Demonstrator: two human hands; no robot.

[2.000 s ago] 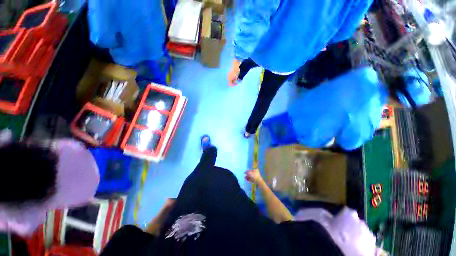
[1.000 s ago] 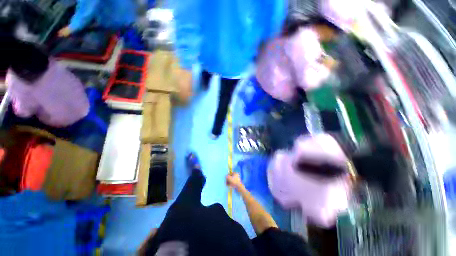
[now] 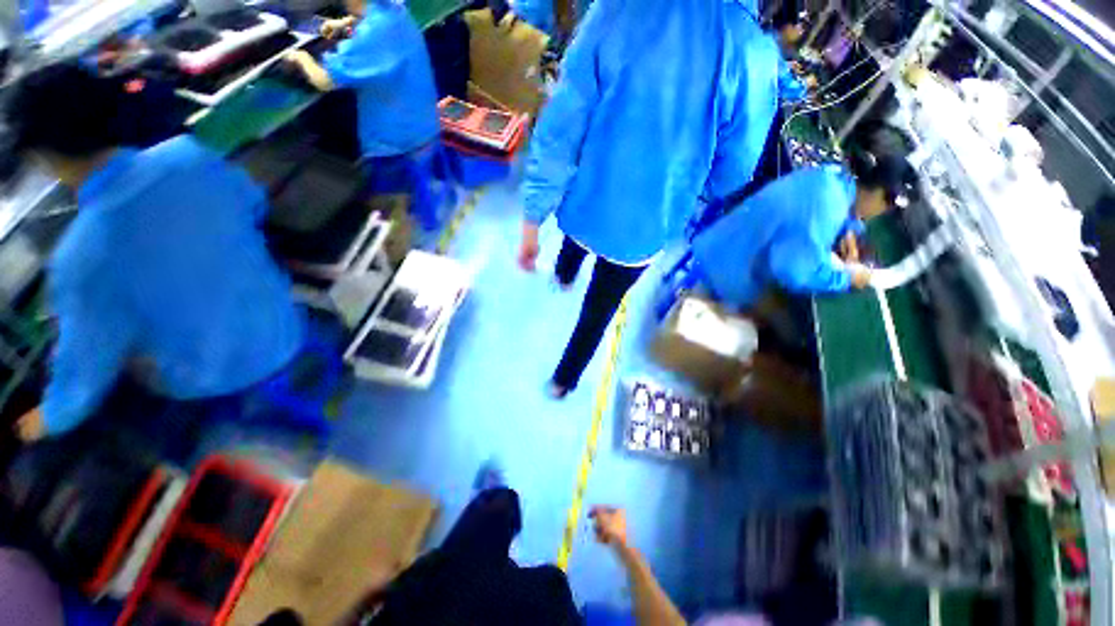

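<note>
My right hand (image 3: 608,526) hangs low over the blue floor beside the yellow lane tape (image 3: 596,434). It is small and blurred; the fingers look loosely curled, nothing is visible in it, and I cannot tell if it is closed. My left hand is not in view. My dark-clothed leg (image 3: 487,532) points forward on the aisle floor. A person in a blue smock (image 3: 642,135) stands or walks in front of me, back turned.
At left, a seated person (image 3: 165,269), a red-framed tray (image 3: 223,520), a cardboard piece (image 3: 336,532) and white-framed trays (image 3: 413,316). At right, a compartment tray (image 3: 664,422) on the floor, a carton (image 3: 703,342), a person bent over the green bench (image 3: 856,336), and upright racked parts (image 3: 917,477).
The view has moved along the aisle past pink-smocked people and cartons. The blue-smocked person remains ahead. My right hand is lower in the picture; my left arm has left it.
</note>
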